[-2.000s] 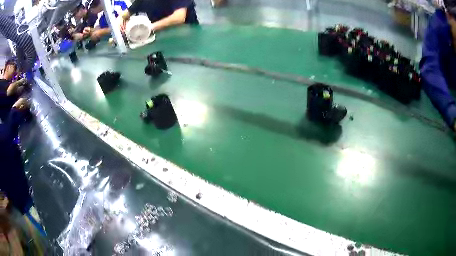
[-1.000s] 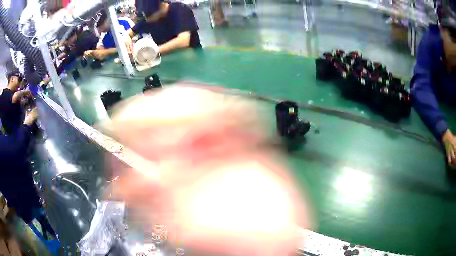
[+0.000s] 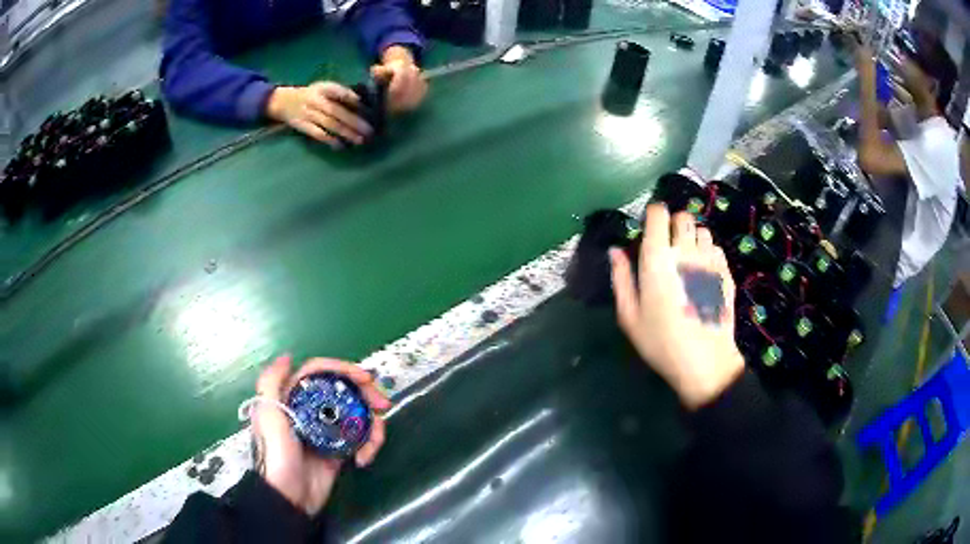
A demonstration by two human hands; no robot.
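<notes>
My left hand point(image 3: 298, 457) holds a round blue circuit board unit point(image 3: 330, 413), face up, over the belt's metal edge. A thin white lead loops from its left side. My right hand point(image 3: 681, 298) is over the near-left part of the grouped black housings, thumb and fingers apart, with a dark patch on its back. A black housing point(image 3: 606, 247) stands just left of its thumb. Whether the fingertips touch a housing is unclear. The grouped housings point(image 3: 787, 308) have red leads and small green-yellow pieces.
A white metal edge point(image 3: 457, 329) separates the green belt point(image 3: 266, 255) from the dark side bench point(image 3: 479, 457). Opposite, a person's hands hold a black part point(image 3: 367, 106). Housings stand far left and one alone point(image 3: 628, 77). A pale post rises behind the group; a blue stool point(image 3: 920, 436) stands right.
The view has swung right, to the grouped housings. A blurred hand filled the middle one second ago; now both my hands are clear, the left with the board unit.
</notes>
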